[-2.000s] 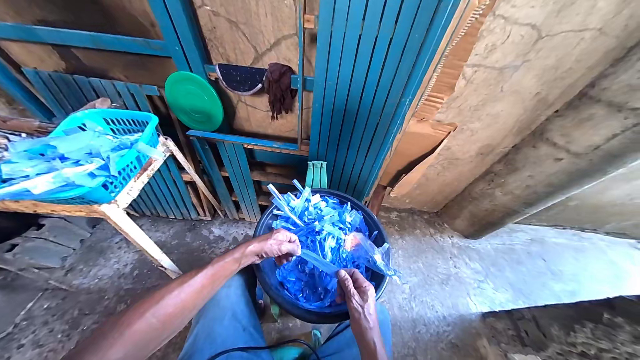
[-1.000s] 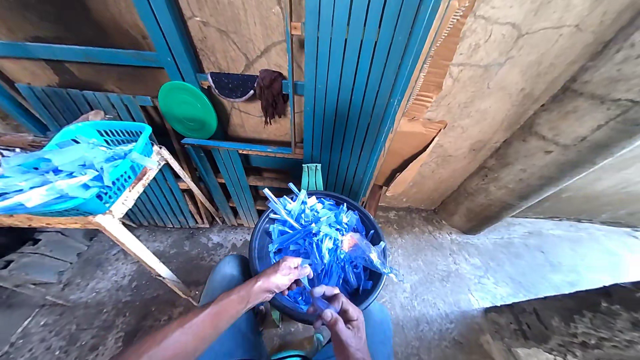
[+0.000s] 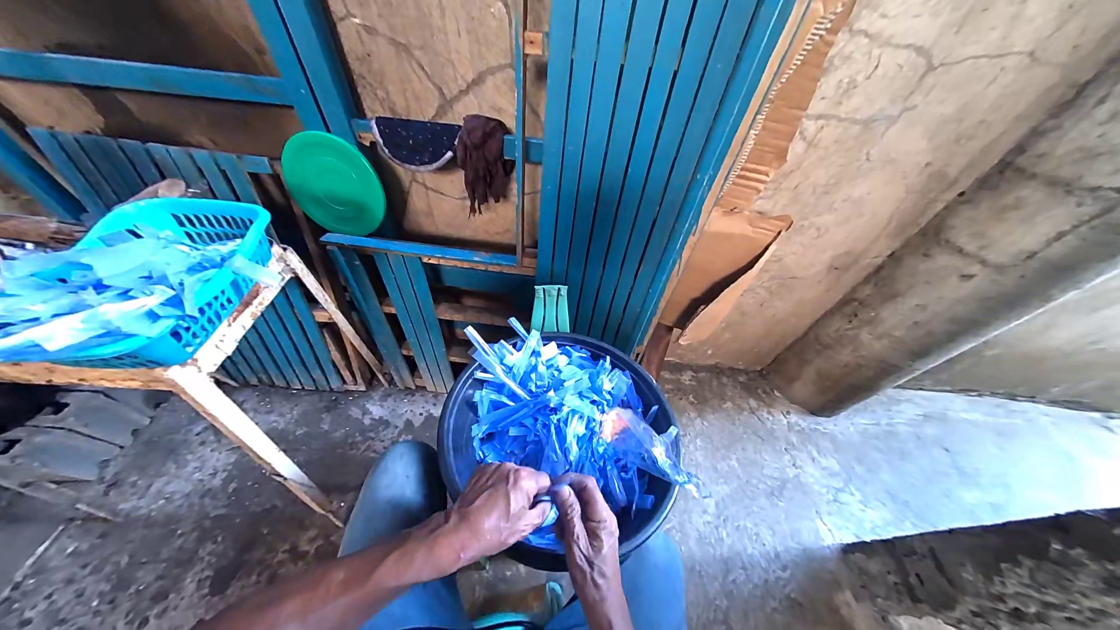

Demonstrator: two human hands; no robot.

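Note:
A round dark tub (image 3: 669,411) between my knees holds a heap of blue plastic strips (image 3: 547,394), with a clear plastic bag (image 3: 652,446) on its right side. Over the tub's near part, my left hand (image 3: 503,507) pinches a small blue plastic strip (image 3: 547,506), partly hidden by the fingers. The fingertips of my right hand (image 3: 588,521) meet the left ones at that same strip and are closed on it.
At the left, a turquoise plastic basket (image 3: 254,229) full of blue strips stands on a rusty metal-framed stand (image 3: 254,433). Behind the tub are blue wooden slats (image 3: 630,157). A green round lid (image 3: 332,182) and a dark cloth (image 3: 484,157) hang there.
Two seconds ago a blue strip was stretched between my hands, which were apart. Now my hands are together over the tub's near part, with only a little of the strip showing.

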